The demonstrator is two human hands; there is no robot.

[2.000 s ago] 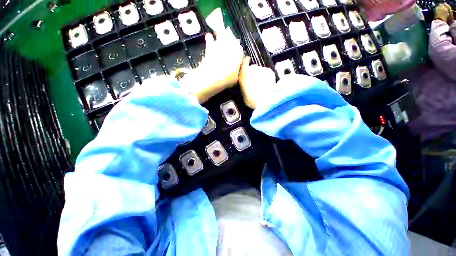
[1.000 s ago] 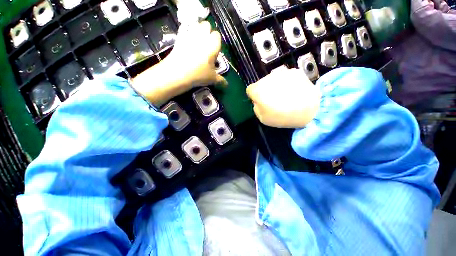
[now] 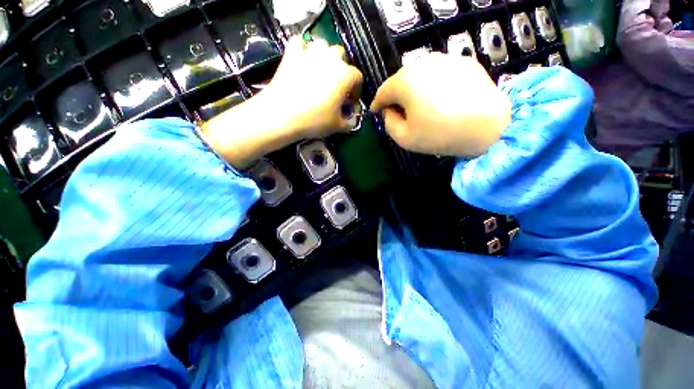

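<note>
My left hand [image 3: 308,95] is closed around a small silver-white metal part with a dark round hole [image 3: 351,114], which shows at its fingertips. My right hand [image 3: 445,102] is curled just right of it, thumb and forefinger close to the part's edge. Whether they touch it or pinch something thin cannot be told. Below my left forearm a black tray holds several like parts, one of them nearest my left wrist [image 3: 317,160]. At the left lies a black blister tray [image 3: 137,83] with mostly empty pockets, partly covered by my left sleeve.
A black tray stack at the right holds more parts [image 3: 494,42]. A crumpled white piece [image 3: 298,12] lies above my left hand. Small copper-coloured pieces [image 3: 491,225] show below my right sleeve. Another person's pinkish sleeve [image 3: 647,34] is at the upper right.
My hands have come together after being apart a second ago; the right hand has moved up and left towards the part at my left fingertips. The view has shifted slightly.
</note>
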